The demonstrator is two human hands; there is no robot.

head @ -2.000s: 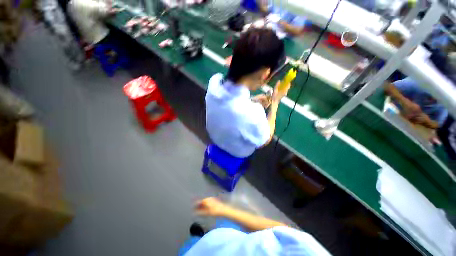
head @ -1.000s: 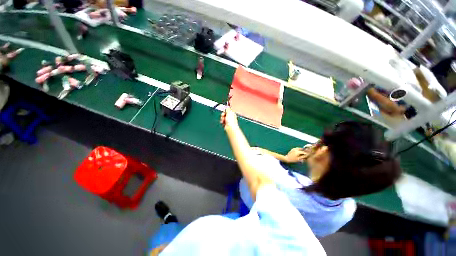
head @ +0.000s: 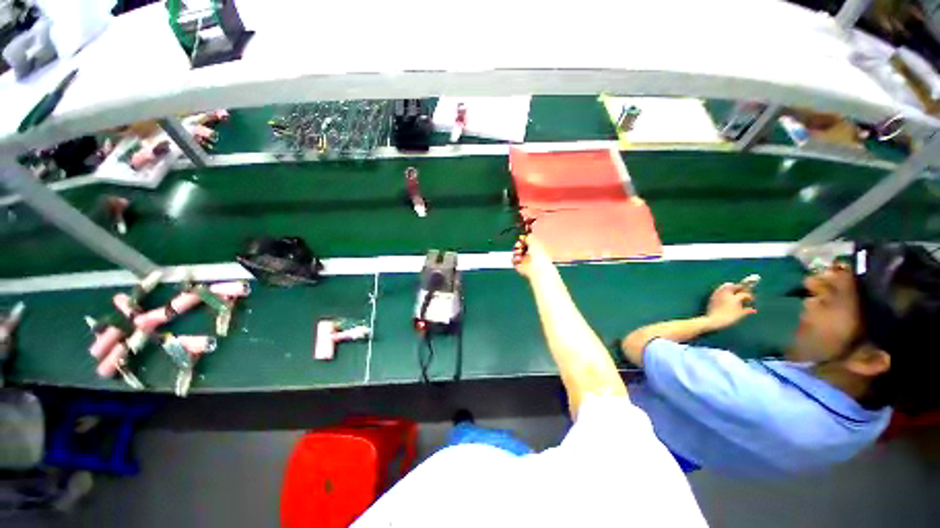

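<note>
My right hand (head: 524, 256) reaches far forward over the bench, at the left edge of a red sheet (head: 588, 211). Its fingers are closed around a small dark item (head: 524, 224) with thin black strands sticking out; what it is cannot be made out. The red sheet lies across the green conveyor and its white edge strip, with a fold or step across its middle. My left hand is not in view.
A soldering station (head: 440, 294) with a red light stands left of my arm. A pink unit (head: 327, 338) and a heap of pink units (head: 155, 320) lie further left. A person (head: 752, 402) sits close on the right. A red stool (head: 335, 480) stands below.
The view has swung from the aisle to face the bench. My right hand has gone from low over the floor to the red sheet, and now holds the dark item.
</note>
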